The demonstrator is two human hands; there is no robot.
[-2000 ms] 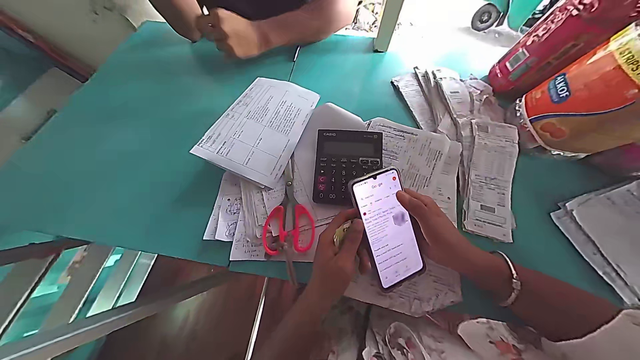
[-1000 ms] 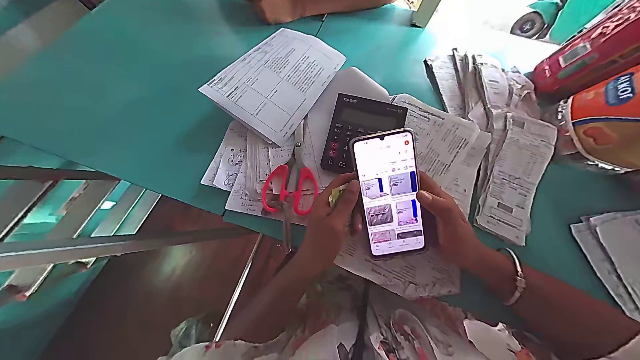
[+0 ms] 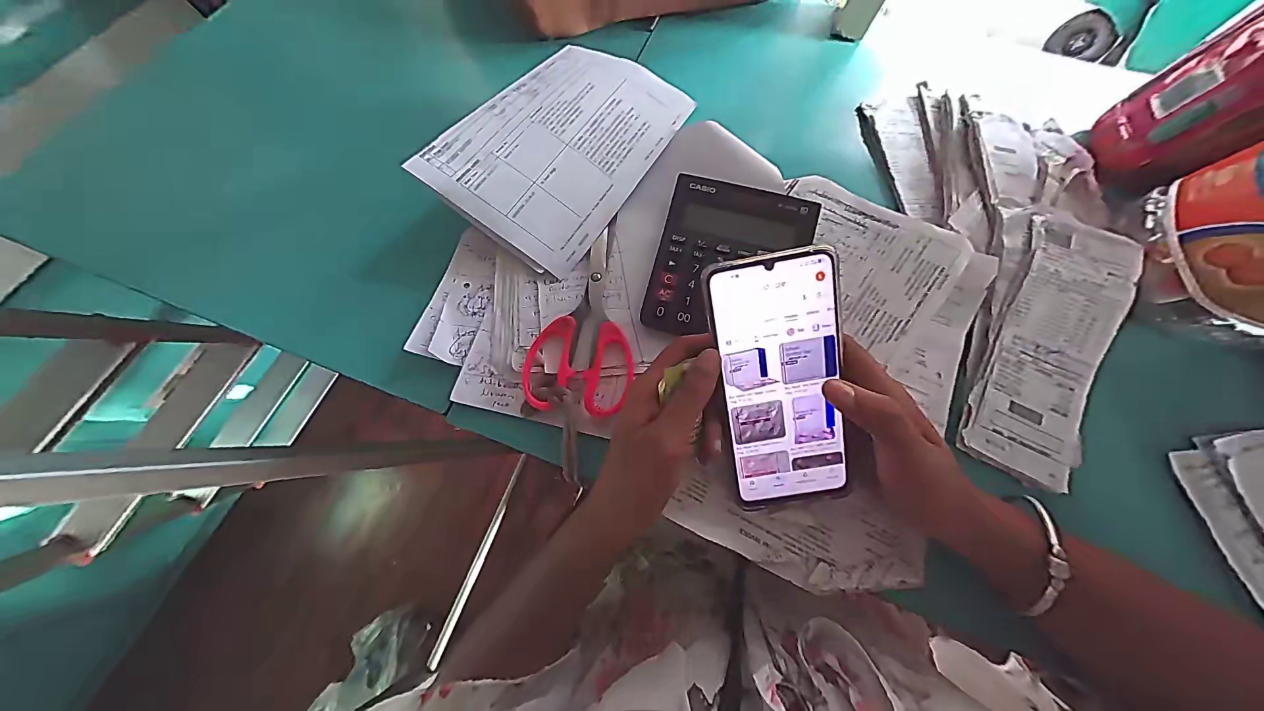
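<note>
A lit smartphone point(image 3: 780, 380) is held upright between my hands, its screen showing a grid of pictures. My left hand point(image 3: 667, 425) supports its left edge and also has a small yellow-green item point(image 3: 675, 378) in its fingers, partly hidden. My right hand point(image 3: 889, 425) grips the right edge, the thumb over the screen's border. Behind the phone lies a black Casio calculator point(image 3: 736, 222), its lower right part covered. Scissors with red handles point(image 3: 578, 365) rest on papers left of my left hand. A folded printed sheet point(image 3: 563, 148) lies beyond them.
Bundles of paper slips point(image 3: 1052, 336) lie to the right on the green table point(image 3: 247, 148). Red and orange plastic packages point(image 3: 1220, 232) stand at the right edge, with more papers point(image 3: 1229, 494) below. A person's forearm point(image 3: 612, 12) rests at the far edge. Metal bars point(image 3: 148, 469) are at left.
The phone's screen has gone from a mostly white page to a grid of pictures. The other person's hands, seen at the far side earlier, are out of view; the view has shifted.
</note>
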